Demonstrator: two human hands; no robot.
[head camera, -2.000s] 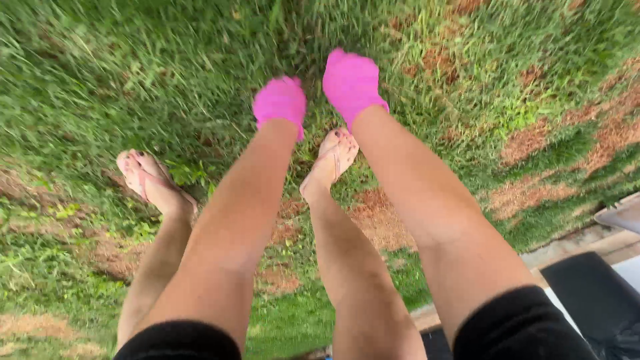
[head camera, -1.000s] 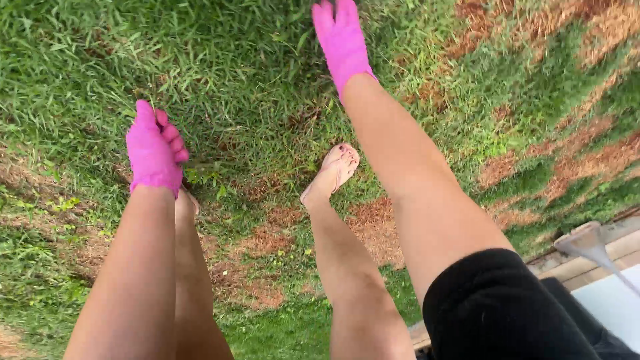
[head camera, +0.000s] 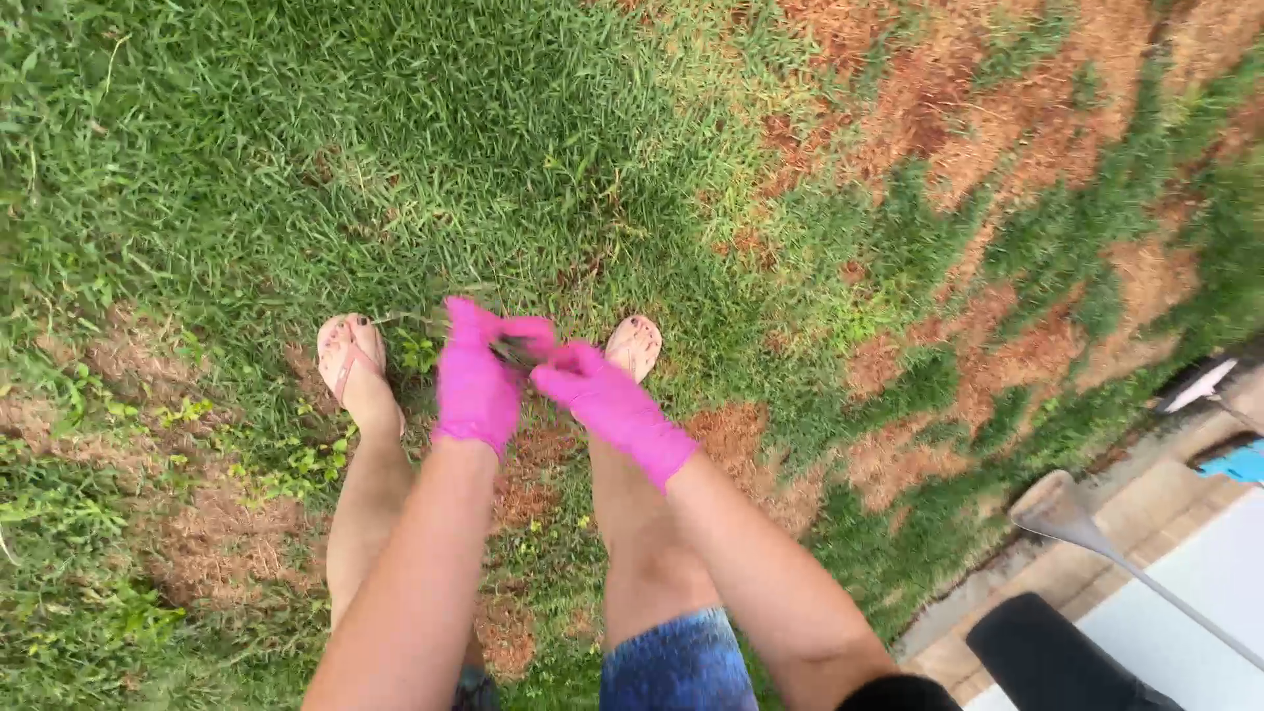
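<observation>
My left hand (head camera: 480, 380), in a pink glove, is closed around a small bunch of pulled grass (head camera: 513, 348) in front of my shins. Right beside it, my right hand (head camera: 620, 410), also in a pink glove, has its fingertips at the bunch; blur hides whether they grip it. A thin grass stem sticks out to the left of my left hand. Below both hands lies the lawn (head camera: 415, 178), with my feet in flip-flops on either side.
Bare reddish-brown patches (head camera: 918, 109) break up the lawn at the right. Along a paved edge at the lower right are a long-handled paddle-shaped tool (head camera: 1062, 509), a black object (head camera: 1057, 657) and something blue (head camera: 1234, 459). Leafy weeds (head camera: 286, 469) grow near my left foot.
My hands, apart one second ago, have come together in front of my shins. The bunch of grass now shows between them. The view has shifted.
</observation>
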